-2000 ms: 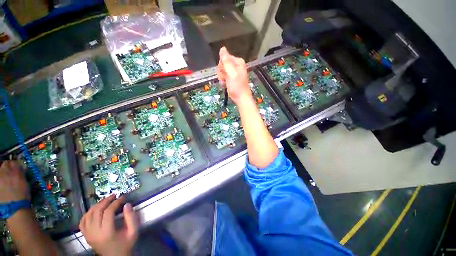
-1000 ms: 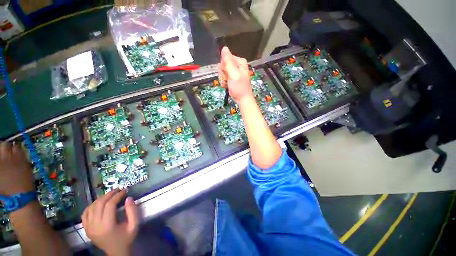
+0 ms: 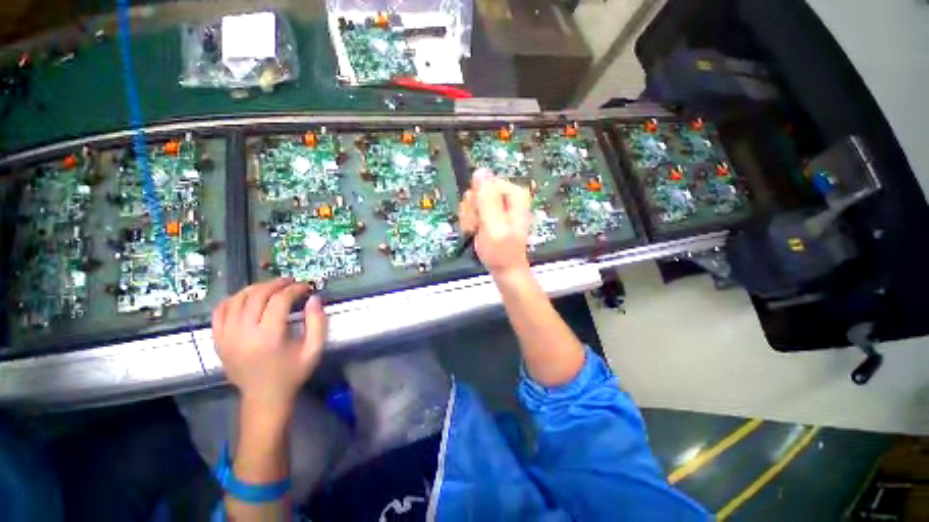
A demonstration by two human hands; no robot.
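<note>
Green circuit boards (image 3: 311,240) with orange-red parts lie in dark square carriers (image 3: 236,209) on the conveyor. My right hand (image 3: 497,219) is a fist over the carrier right of centre, partly hiding its boards. A thin dark stick, perhaps tweezers, shows at the fist's lower left; its tip is unclear. My left hand (image 3: 267,336) rests on the near silver rail (image 3: 407,311), fingers together and bent, thumb apart. Its fingertips are at the carrier's front edge, beside a lower board. I see nothing held in it. A blue band is on its wrist.
Beyond the far rail are a bagged sample board (image 3: 382,51), a red-handled tool (image 3: 433,89) and a parts bag (image 3: 244,56). A blue cord (image 3: 138,122) hangs across the left carrier. A black machine (image 3: 784,245) with a crank stands at the right.
The view has shifted, showing more carriers at left. My right fist has moved from the carrier's far part towards its near left part. The other hand at the far left is out of view.
</note>
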